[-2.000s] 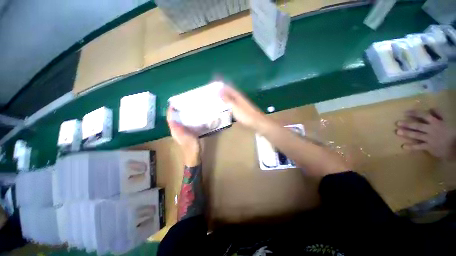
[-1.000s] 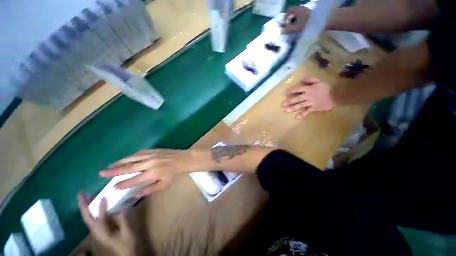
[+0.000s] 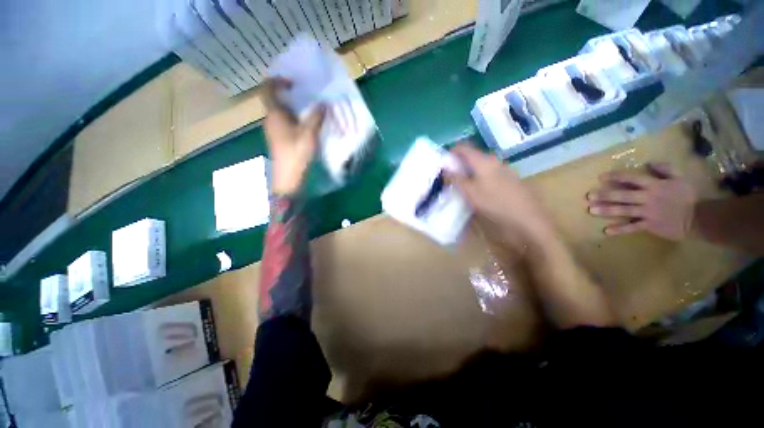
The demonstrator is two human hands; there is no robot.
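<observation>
My left hand (image 3: 291, 134), on the tattooed arm, grips a white printed leaflet or carton (image 3: 343, 117) that is tilted over the green belt and blurred. My right hand (image 3: 483, 180) grips the right side of an open white inner tray (image 3: 428, 194) with a dark cable in it. The tray is at the near edge of the belt, to the right of the leaflet or carton and apart from it. My right fingers hide part of the tray.
Closed white boxes (image 3: 240, 194) stand along the belt (image 3: 410, 109). Several open trays (image 3: 517, 119) line its right part. Stacked lids (image 3: 126, 355) are at lower left, upright cartons (image 3: 285, 25) on the far ledge. Another person's hand (image 3: 641, 201) rests on the cardboard (image 3: 377, 292) at right.
The box both hands were around is let go and now sits on the belt. My left hand has taken a leaflet or carton. My right hand has taken hold of the open tray. The view has turned.
</observation>
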